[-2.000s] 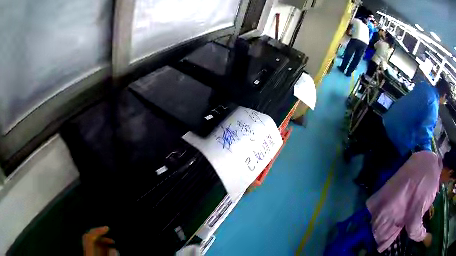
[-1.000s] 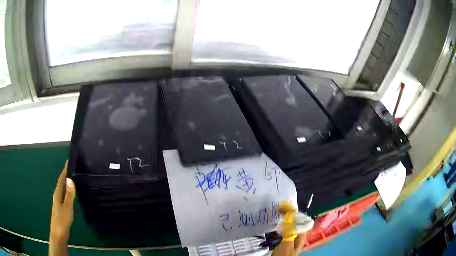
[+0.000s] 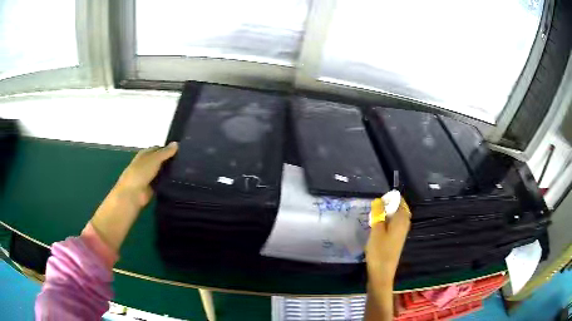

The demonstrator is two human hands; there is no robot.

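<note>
Stacks of black trays with dark tablets stand side by side on a green bench. The left stack's top tablet [image 3: 229, 138] has a small white label and a "T2" mark. My left hand [image 3: 147, 169] touches the left side of that stack with its fingertips at the top edge. A second tablet [image 3: 338, 147] lies on a handwritten paper sheet [image 3: 301, 232]. My right hand [image 3: 389, 229], with yellow finger cots, holds a crumpled white scrap [image 3: 392, 204] and a thin dark stick in front of the paper. A third tablet [image 3: 426, 150] lies further right.
Frosted windows [image 3: 426, 50] rise behind the green bench [image 3: 81, 182]. Further trays [image 3: 520, 188] stand at the far right, with a white paper [image 3: 524, 263] hanging below. A red crate [image 3: 439, 298] and a white slotted crate [image 3: 320, 308] are under the front edge. A dark object is at the far left.
The view has turned left, so the stacks appear further right. My left hand has moved up to the left stack's top edge. My right hand has risen with the white scrap in front of the paper.
</note>
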